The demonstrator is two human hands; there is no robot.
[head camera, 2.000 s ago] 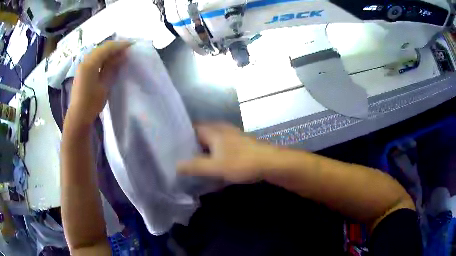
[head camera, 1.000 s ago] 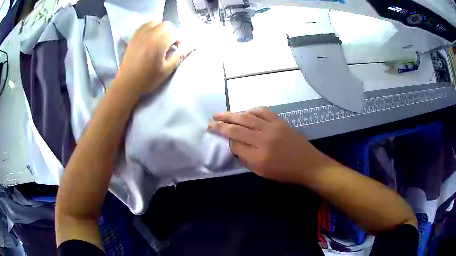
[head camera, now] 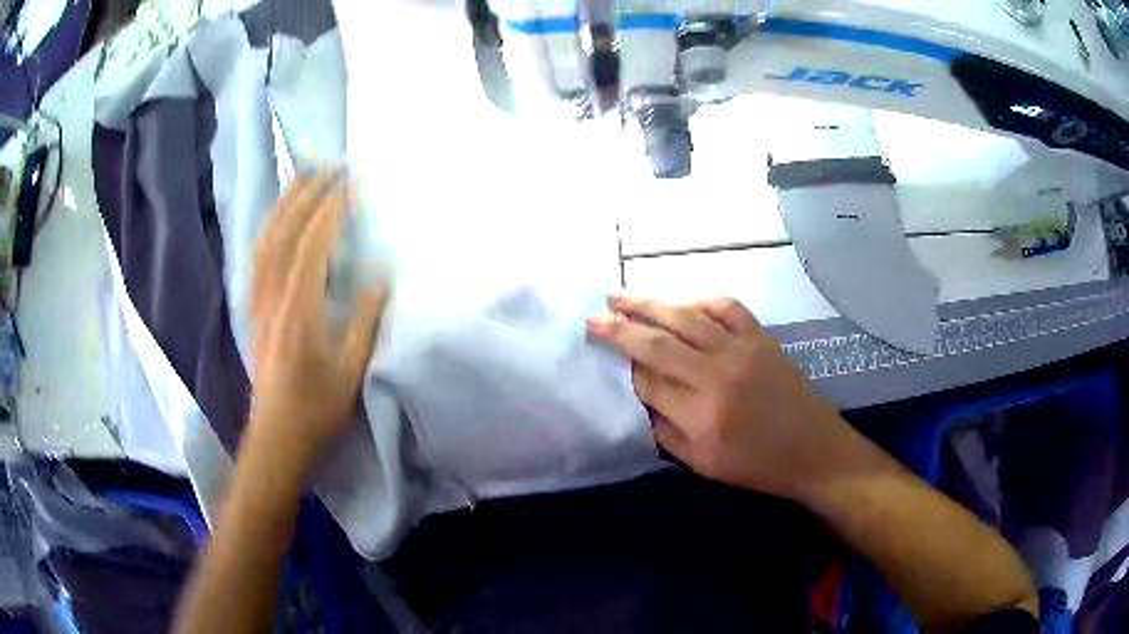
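The light grey panel [head camera: 495, 359] lies over the bed left of and below the needle area, nearly white under the lamp. My left hand [head camera: 310, 291], slightly blurred, lies on its left part with the fingers pointing up and the thumb apart. My right hand [head camera: 712, 378] rests with its fingertips on the panel's right edge, near the table's front. Dark grey cloth [head camera: 173, 248] lies in folds at the left. The sewing machine head [head camera: 743, 56] stands above. The needle area is washed out by glare.
A small curved piece [head camera: 860, 248] with a dark strip lies right of the needle, its tip over the table-edge ruler [head camera: 990, 332]. A small yellow-green tool [head camera: 1038, 235] lies at the bed's right. A blue plastic basket [head camera: 935, 458] holding cloth stands below the table at the right.
The light grey panel, earlier bunched and lifted, now lies spread over the bed. My left hand moved right onto it, then back left and lower. My right hand stays at its right edge.
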